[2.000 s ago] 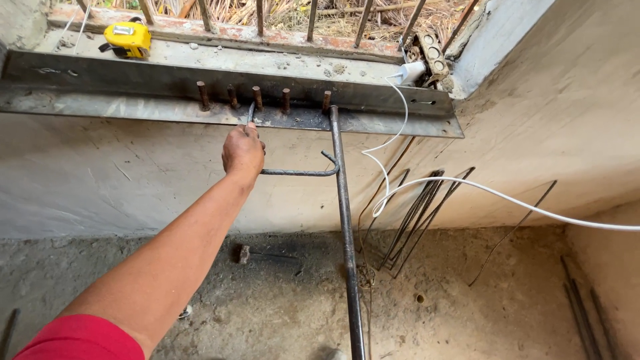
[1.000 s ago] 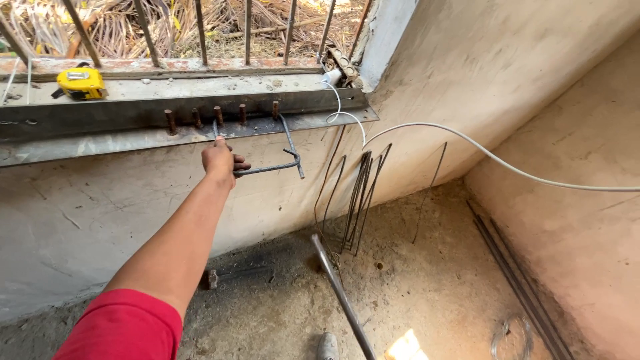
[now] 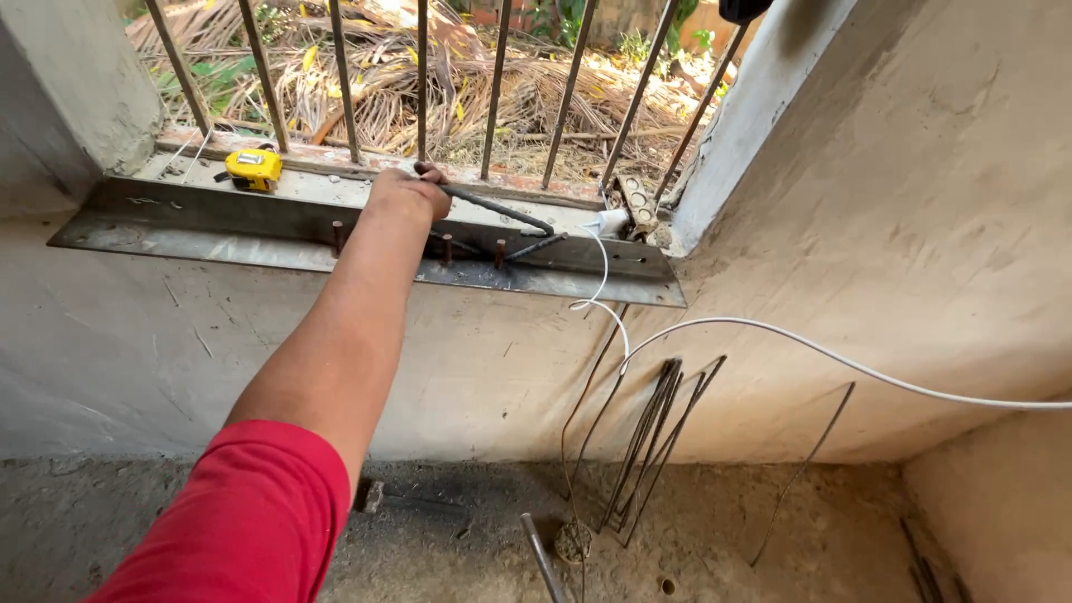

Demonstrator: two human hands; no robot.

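My left hand (image 3: 410, 194), at the end of an arm in a red sleeve, grips a bent dark steel rod (image 3: 498, 208) above the window sill. The rod runs right from my fingers and has a sharp bend, with another part slanting down near the upright steel pegs (image 3: 500, 253). These pegs stand on a long steel angle bar (image 3: 234, 251) along the sill edge; my forearm hides part of it. A metal pipe (image 3: 541, 554) shows at the bottom edge, apart from the angle bar. My right hand is not in view.
A yellow tape measure (image 3: 254, 169) lies on the sill by the window bars (image 3: 421, 84). A white cable (image 3: 796, 339) hangs from a white plug (image 3: 610, 222) across the wall. Several thin steel rods (image 3: 649, 444) lean against the wall; a hammer (image 3: 373, 496) lies on the floor.
The pipe was against the angle bar two seconds ago and is now apart from it. My left hand has lifted the bent rod from below the bar's front edge to above the sill.
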